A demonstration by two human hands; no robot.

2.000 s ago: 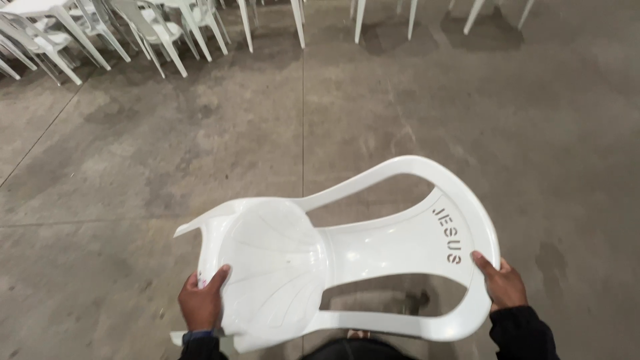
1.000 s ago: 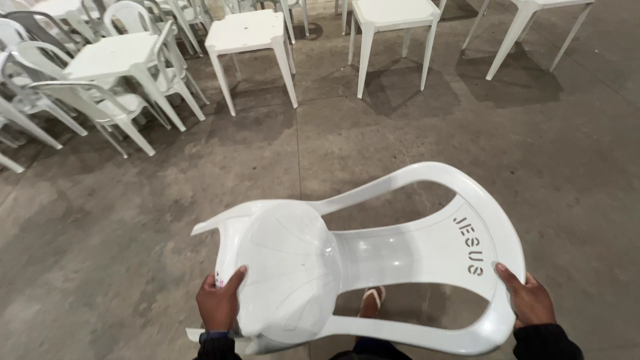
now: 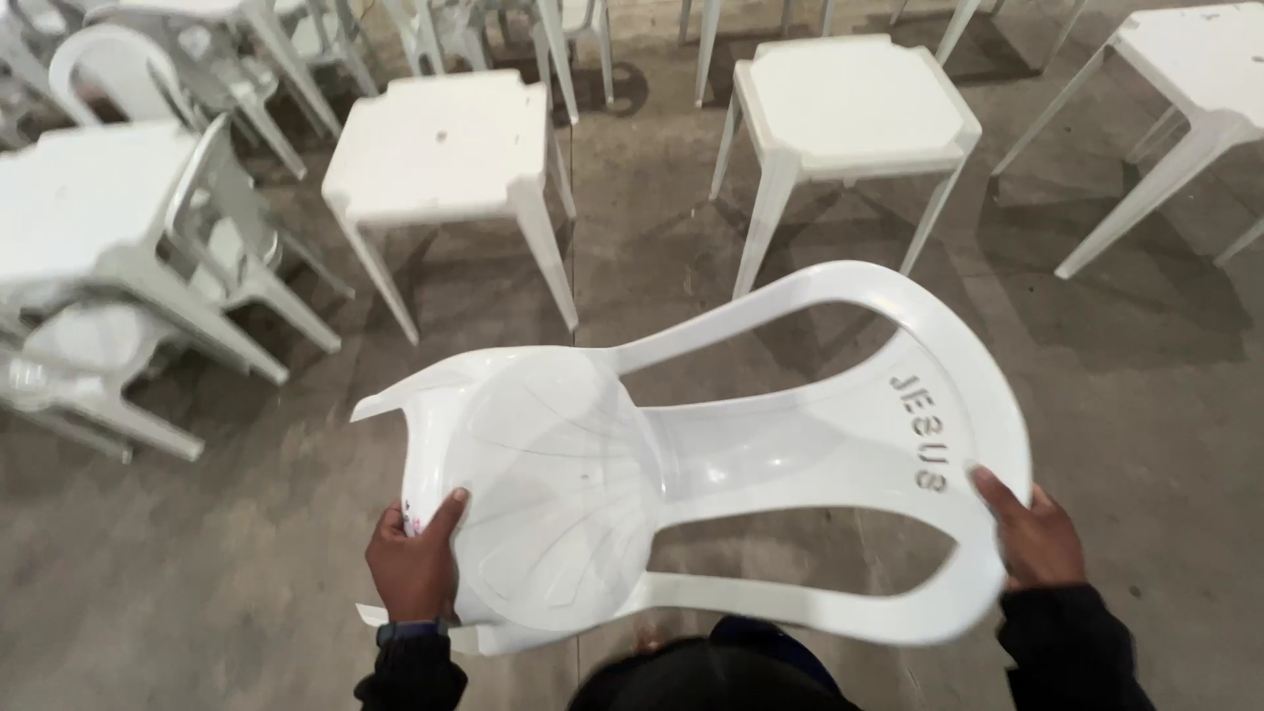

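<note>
A white plastic chair (image 3: pixel 731 459) is held sideways off the floor, its seat to the left and its rounded backrest to the right. Cut-out lettering marks the top of the backrest. My left hand (image 3: pixel 415 558) grips the front edge of the seat, thumb on top and a dark band at the wrist. My right hand (image 3: pixel 1032 533) is closed on the top rim of the backrest, thumb over the upper face. The fingers of both hands are partly hidden beneath the plastic.
Ahead stand white plastic tables: one left of centre (image 3: pixel 439 148), one right of centre (image 3: pixel 859 104), another at far right (image 3: pixel 1200 64). On the left, a table (image 3: pixel 89 197) has white chairs (image 3: pixel 237 247) around it. More tables and chairs stand behind on the concrete floor (image 3: pixel 247 553).
The tables and chairs ahead have come nearer and lower in the view, which has moved forward. Both hands keep hold of the chair, which stays in much the same pose.
</note>
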